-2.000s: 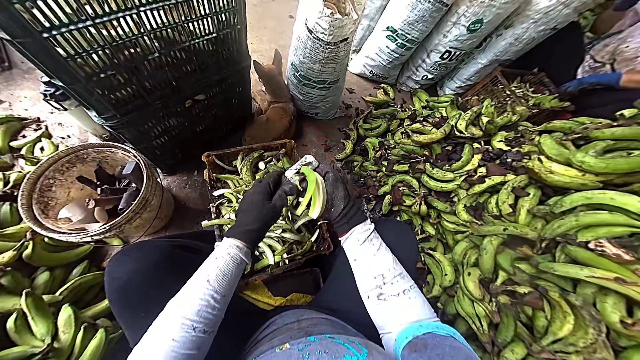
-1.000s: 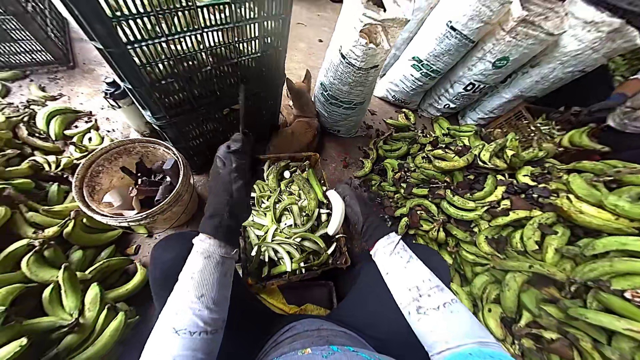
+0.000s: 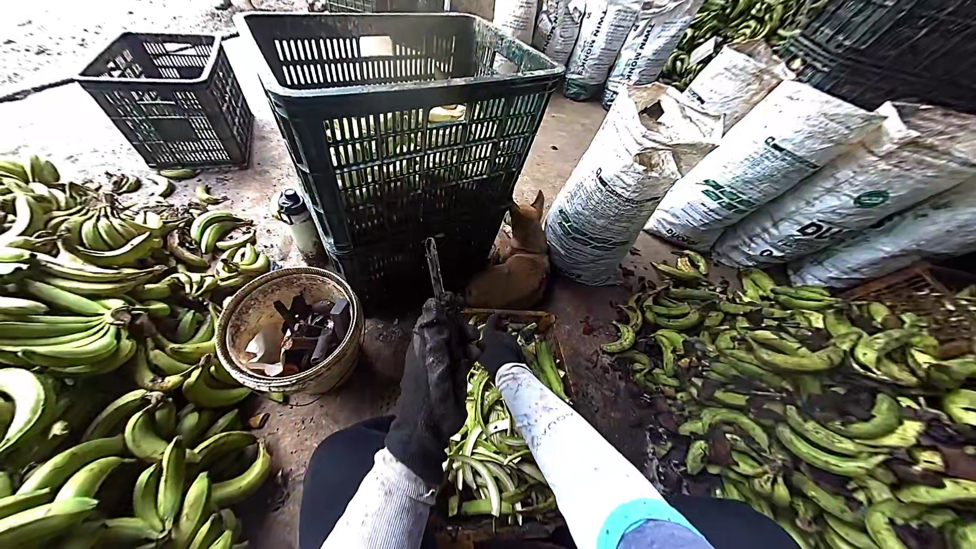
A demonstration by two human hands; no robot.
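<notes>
My left hand (image 3: 436, 362), in a black glove, is raised over the left side of a low crate (image 3: 563, 358) and closed around a narrow tool with a metal blade (image 3: 434, 267), probably a knife. Beside it, my right hand (image 3: 499, 345), also gloved, reaches to the far part of that crate; its fingers are partly hidden, and I cannot tell whether it holds anything. Green plantain peels (image 3: 488, 465) fill the crate below both hands. Just beyond stands a tall dark green plastic crate stack (image 3: 412, 168) with pale peeled pieces (image 3: 446, 114) inside.
A round bucket (image 3: 290, 332) with dark objects stands left of the peels. Green plantains lie in piles at left (image 3: 76, 328) and right (image 3: 823, 427). A brown dog (image 3: 518, 267) lies between the stack and a white sack (image 3: 610, 191). A bottle (image 3: 299, 225) stands near the bucket.
The peeled plantain near my right hand one second ago no longer shows there. My right hand has moved forward and left, close to my left hand. The view has tilted up.
</notes>
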